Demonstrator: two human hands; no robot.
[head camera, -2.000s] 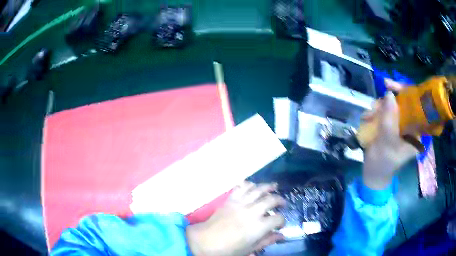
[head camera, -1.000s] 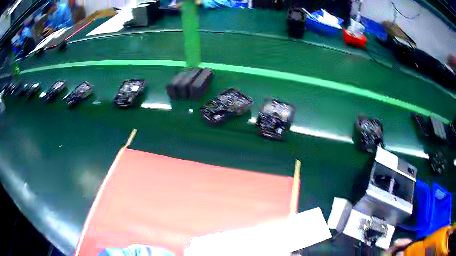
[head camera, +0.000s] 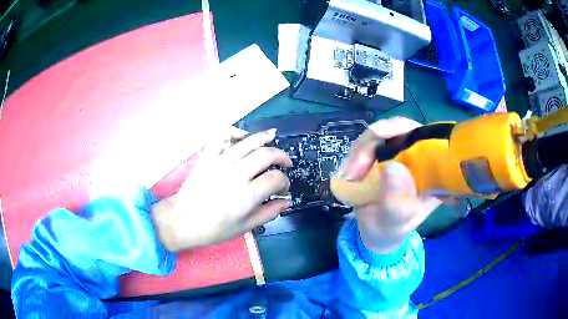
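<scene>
The circuit board (head camera: 305, 162) lies in its black housing in the black fixture (head camera: 280, 222), in front of me. My left hand (head camera: 230, 187) rests over the board's left side, fingers spread along its edge; whether it holds anything small cannot be seen. My right hand (head camera: 389, 187) grips the yellow-orange electric screwdriver (head camera: 461, 159). The screwdriver lies tilted low, its tan nose over the board's right part. Its tip is hard to make out against the board.
The white-grey screw feeder (head camera: 367, 37) stands behind the board. Blue bins (head camera: 476, 59) are at its right. A white glossy sheet (head camera: 249, 84) lies across the red mat (head camera: 93, 68). Grey units with fans (head camera: 535, 62) stand at the far right. A sleeve (head camera: 551, 199) shows at the right edge.
The view has swung down and right from the line onto the board. Both hands, mostly out of view a second ago, now show at the board, with the screwdriver over it.
</scene>
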